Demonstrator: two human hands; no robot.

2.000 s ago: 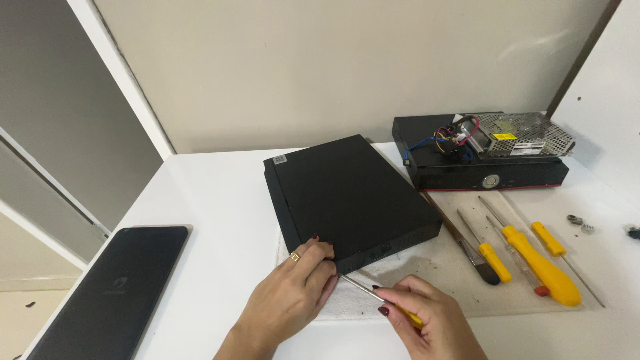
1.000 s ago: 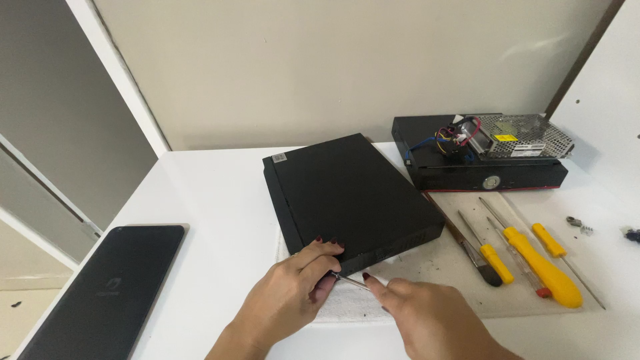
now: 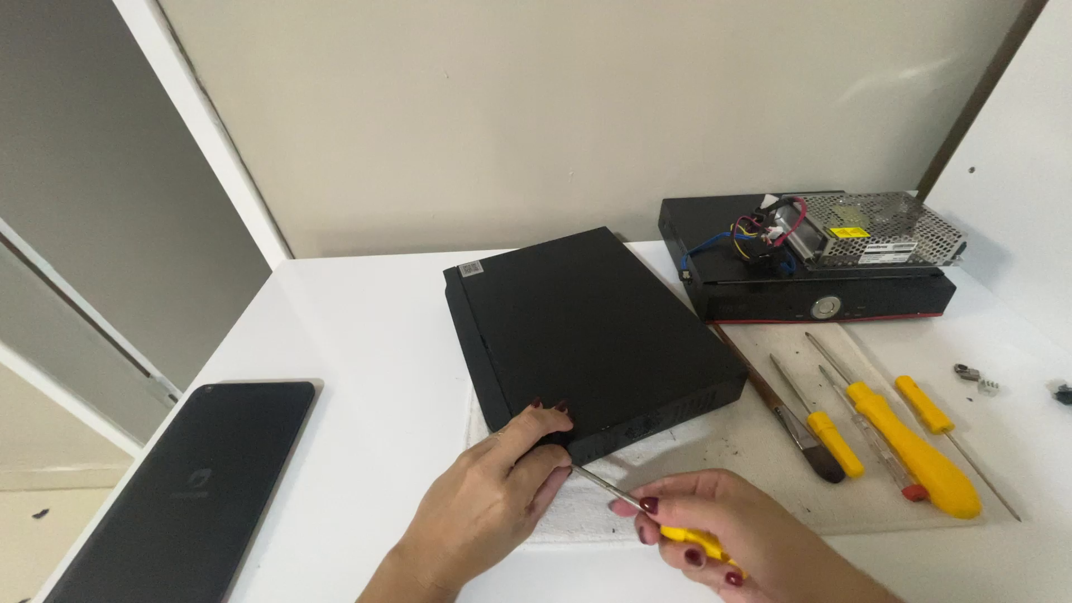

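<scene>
A flat black metal device case (image 3: 578, 335), with a small coded sticker at its back left corner, lies on a white cloth (image 3: 578, 511). My left hand (image 3: 502, 481) grips the case's near corner, fingertips on its top and thumb low at the side. In my right hand (image 3: 712, 532) is a screwdriver with a yellow handle (image 3: 695, 540); its metal shaft points up and left to that same corner, beside my left thumb. The tip and any screw there are hidden.
Right of the case lie a flat brush (image 3: 791, 419) and several yellow-handled screwdrivers (image 3: 900, 448). Behind them, a perforated metal power supply (image 3: 888, 230) with wires rests on another black device (image 3: 837, 297). A dark tablet or phone (image 3: 184, 494) lies left; small metal parts (image 3: 967, 373) lie right.
My right hand has shifted its hold on the screwdriver: the yellow handle, hidden one second ago, shows again. My left hand stays at the case's corner.
</scene>
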